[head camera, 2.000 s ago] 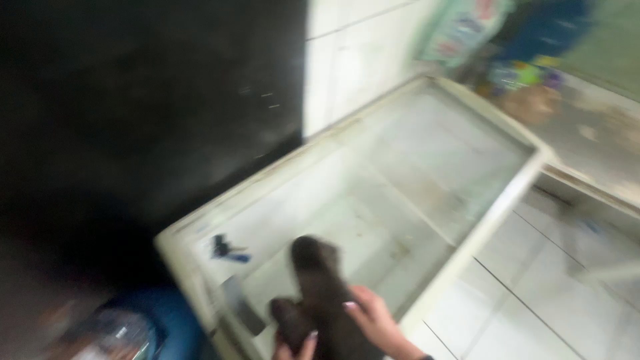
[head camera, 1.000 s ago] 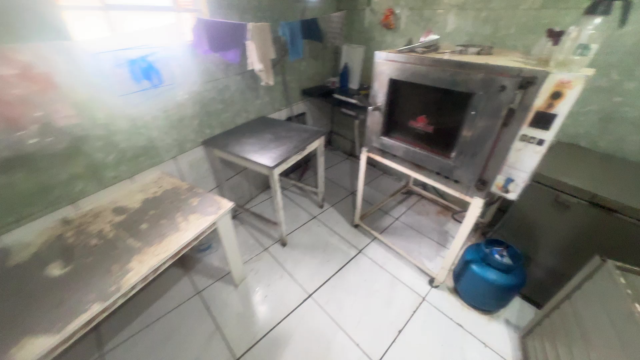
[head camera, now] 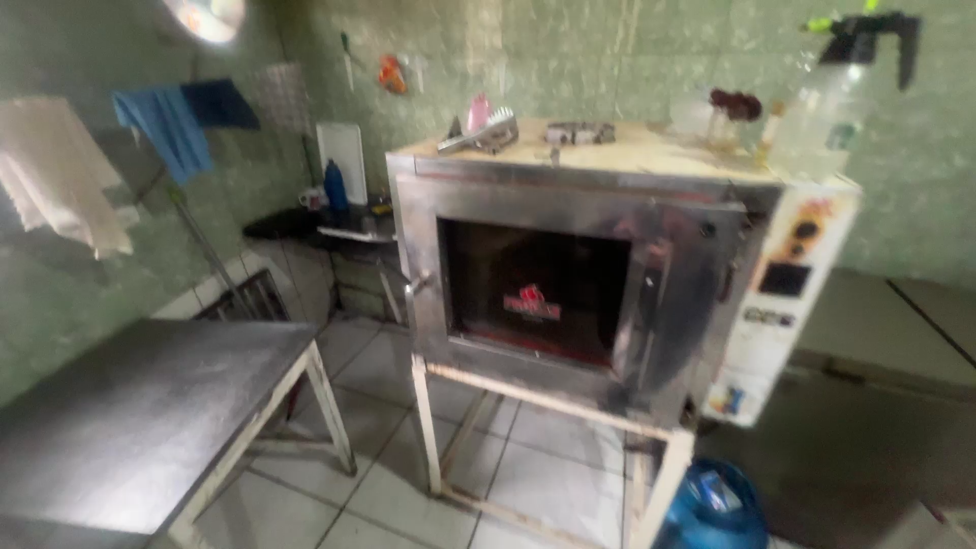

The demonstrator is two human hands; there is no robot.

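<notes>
Neither my left hand nor my right hand shows in the current head view, so what they hold cannot be seen. A metal oven (head camera: pixel 526 183) with a dark glass door stands at the centre on a white metal frame (head camera: pixel 549 400). Its door appears closed. On top lie a silver metal tool that looks like tongs (head camera: pixel 480 137) and a flat metal item (head camera: pixel 579 133). A clear spray bottle (head camera: pixel 820 122) with a black head stands at the top right.
A dark-topped table (head camera: pixel 160 404) stands at the left, below hanging cloths (head camera: pixel 164 130). A blue water jug (head camera: pixel 717 507) is on the floor at the lower right. Behind, a dark counter (head camera: pixel 343 225) holds a blue bottle (head camera: pixel 334 185) and a mug (head camera: pixel 311 200).
The view has swung from a glass-topped case, where both hands held a dark object, to the oven, which now appears closer than a second ago. The hands have left view.
</notes>
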